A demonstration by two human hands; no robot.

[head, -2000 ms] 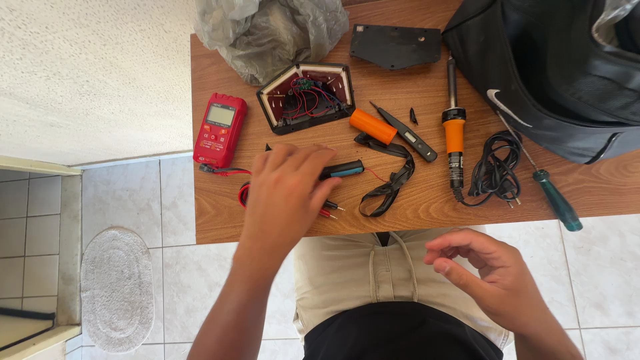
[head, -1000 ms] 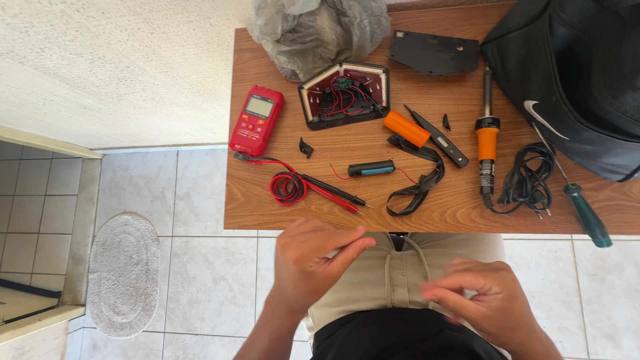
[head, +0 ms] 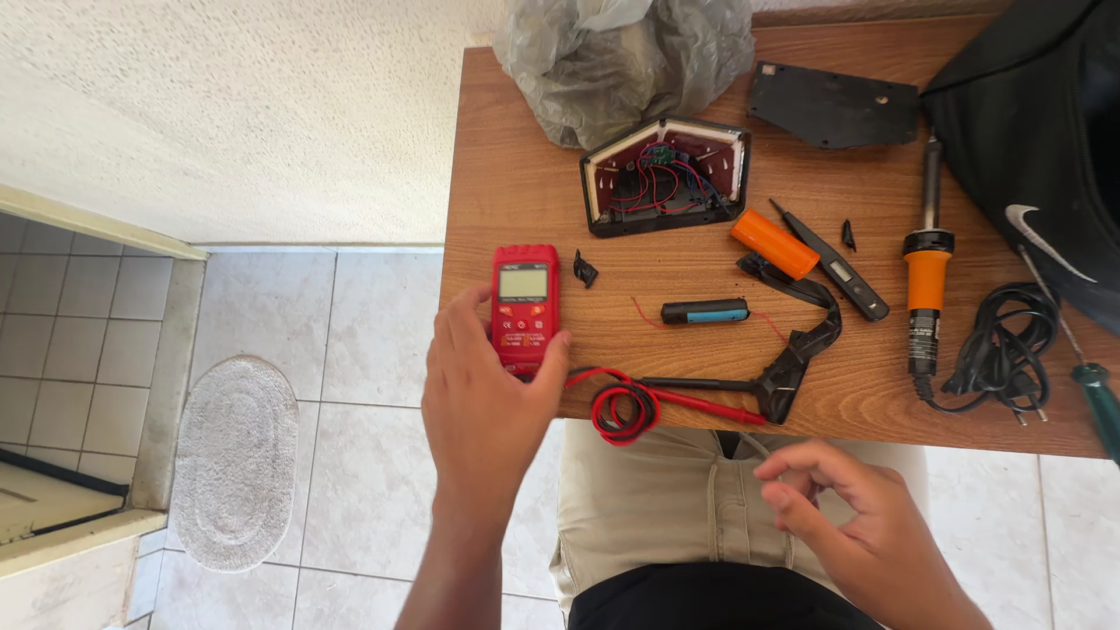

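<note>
My left hand (head: 490,376) grips the lower part of a red digital multimeter (head: 525,306) near the table's left edge. The meter's red and black test leads (head: 623,409) lie coiled at the front edge, their probes reaching a strip of black tape (head: 787,372). Above the leads is a blue and black cylindrical battery cell (head: 704,311) with thin red wires. My right hand (head: 840,507) is over my lap, fingers curled and apart, with nothing seen in it. Behind stands an open black housing (head: 667,179) with wires and a small green circuit board.
An orange cylinder (head: 774,243), a pen-shaped tester (head: 836,267), a soldering iron (head: 926,271) with coiled cord and a green-handled screwdriver (head: 1094,385) lie to the right. A black bag (head: 1032,131), a black cover (head: 831,105) and a grey plastic bag (head: 626,70) are at the back.
My left hand has moved from below the table edge onto the multimeter and taken hold of it. The multimeter and its leads have shifted toward the front edge. The view has shifted.
</note>
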